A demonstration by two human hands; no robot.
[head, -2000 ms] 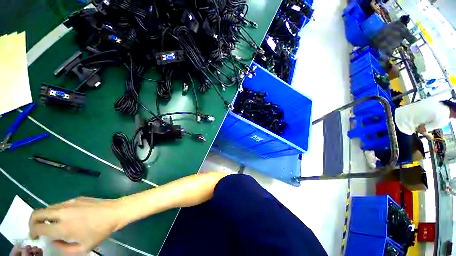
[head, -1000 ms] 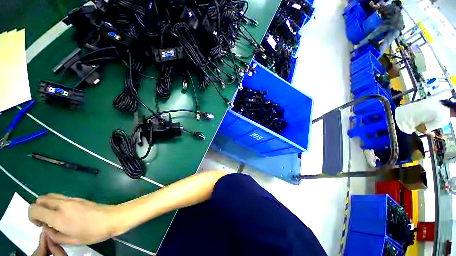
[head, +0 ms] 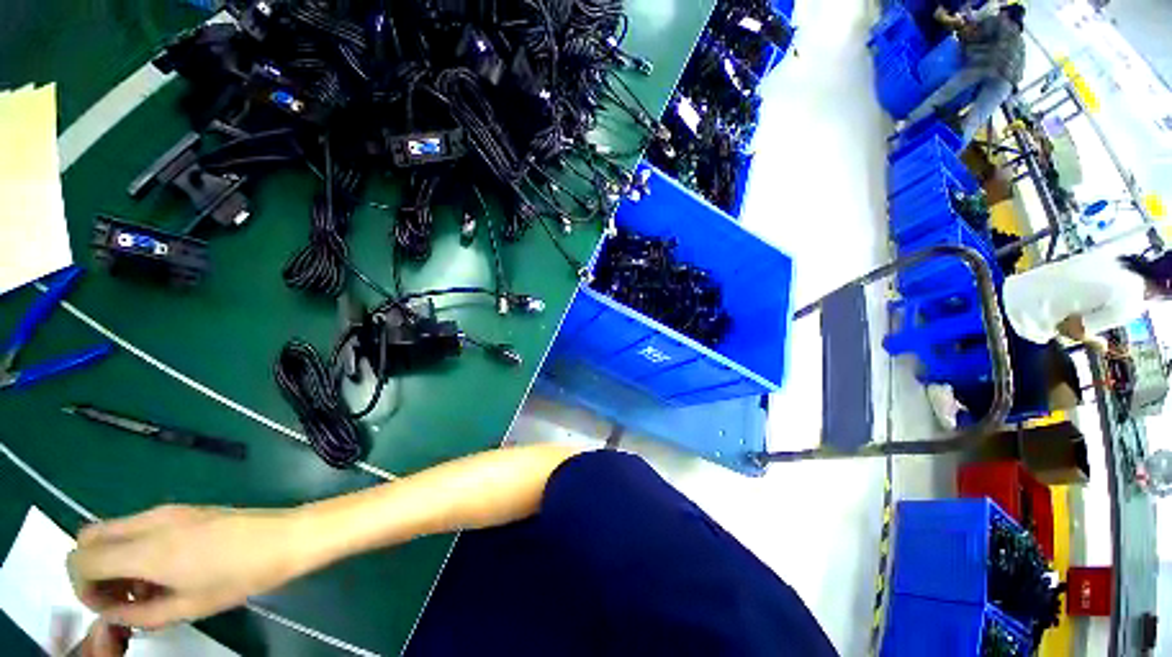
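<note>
My right hand (head: 180, 562) is at the lower left, fingers curled down above a white label sheet (head: 36, 572) on the green mat. Its fingertips are hidden, and I cannot tell whether they hold anything. Only a few fingers of my left hand (head: 106, 638) show at the bottom edge, just below my right fingers; what they hold, if anything, is not visible. A black port module (head: 148, 248) with a blue socket lies on the mat above. A slim black tool (head: 154, 431) and blue-handled cutters (head: 49, 336) lie between the module and my right hand.
A black cable heap (head: 424, 103) covers the upper mat. A folded cable bundle (head: 319, 401) lies nearer my forearm. Pale yellow sheets (head: 28, 186) are at the left edge. A blue bin (head: 694, 367) stands beside the bench. Two people are at the far right.
My right hand shifts slightly and its fingers curl differently over the sheet. My left fingers move slightly left and down. The whole view shifts slightly left.
</note>
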